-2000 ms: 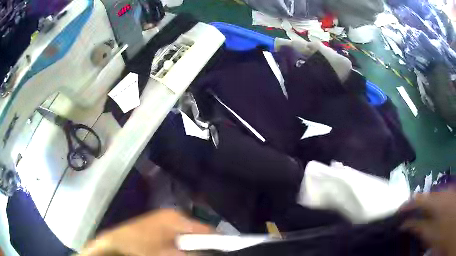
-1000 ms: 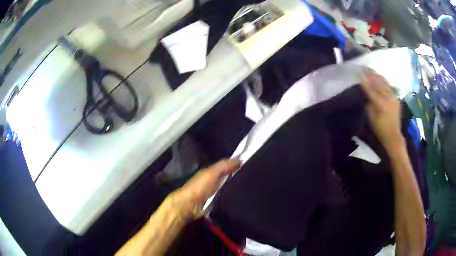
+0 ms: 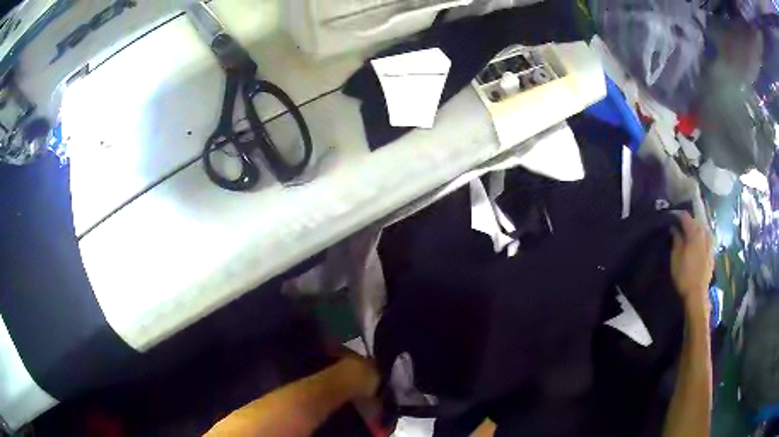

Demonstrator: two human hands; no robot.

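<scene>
A large dark cloth panel (image 3: 478, 299) lies over the dark heap beside the machine table. Its pale edging curves along the table edge and down towards my left hand. My left hand (image 3: 352, 375) is low in the centre, at the cloth's lower left; its fingers are dark and blurred, so its hold is unclear. My right hand (image 3: 694, 252) is at the far right, with its fingers closed on the edge of the dark cloth. White pieces (image 3: 555, 155) show at the cloth's upper edge, and a pointed white scrap (image 3: 630, 320) lies near my right forearm.
Black-handled shears (image 3: 248, 128) lie on the white machine table (image 3: 256, 230). A white cut piece (image 3: 413, 85) rests on a dark strip beside the bobbin tray (image 3: 521, 81). A blue bin rim (image 3: 617, 107) shows behind the cloth. White scraps lie on the green floor at right.
The pale-edged cloth has come down flatter over the heap. My right hand has moved lower and right, my left hand lower. The view has shifted, so the shears and tray appear further right.
</scene>
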